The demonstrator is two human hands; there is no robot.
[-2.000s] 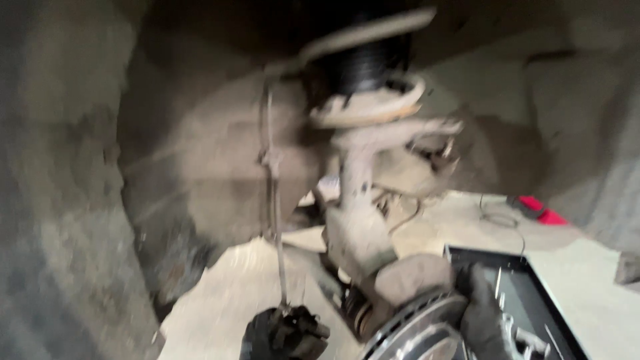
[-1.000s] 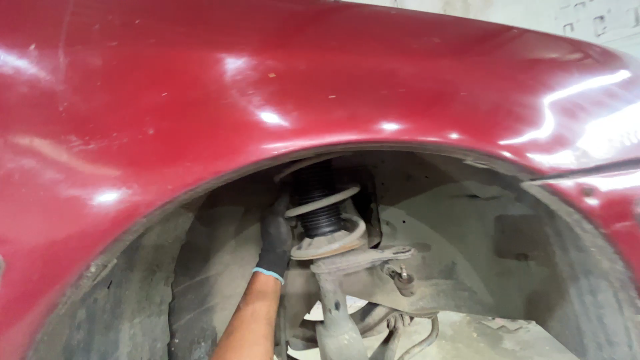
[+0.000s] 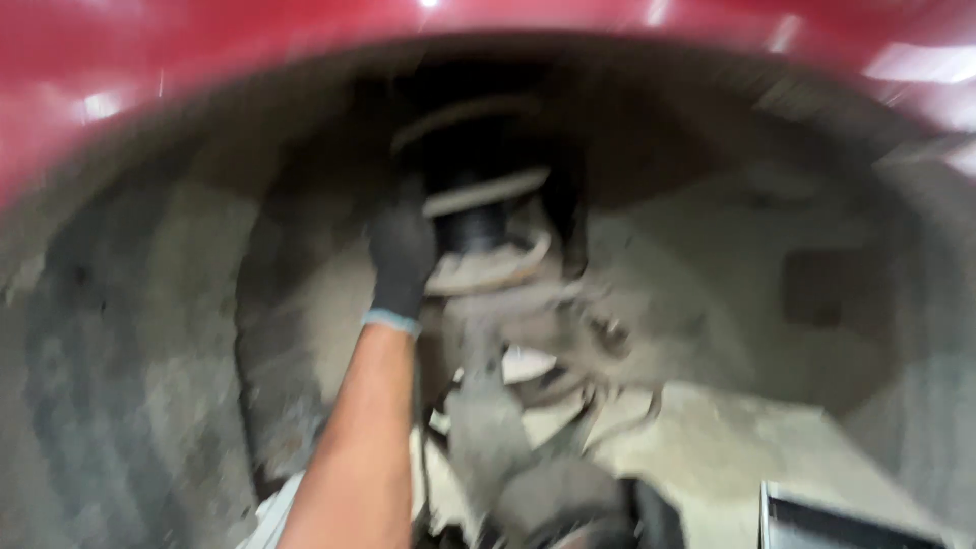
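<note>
My left hand (image 3: 400, 248), in a dark glove with a light blue cuff, is raised along the left side of the strut's coil spring (image 3: 488, 191). Its fingers are blurred and lost in shadow, so its grip cannot be told. Inside the spring is a black ribbed dust boot (image 3: 469, 229). Below are the spring seat (image 3: 488, 271) and the strut body (image 3: 484, 412). At the bottom, a dark shape that seems to be my right hand (image 3: 657, 515) in its glove lies against the right side of the rounded wheel hub area (image 3: 564, 496); its fingers are not clear.
The red fender (image 3: 305, 34) arches over the wheel well. A dirty wheel-well liner (image 3: 137, 343) curves down the left. A hose (image 3: 652, 412) and a bracket (image 3: 610, 335) stand out right of the strut. A metal-edged tray (image 3: 839, 522) is at the lower right.
Two seconds ago my left hand was low, by the bottom end of the thin vertical link; one second ago it was up beside the coil spring, where it remains. The view has shifted a lot.
</note>
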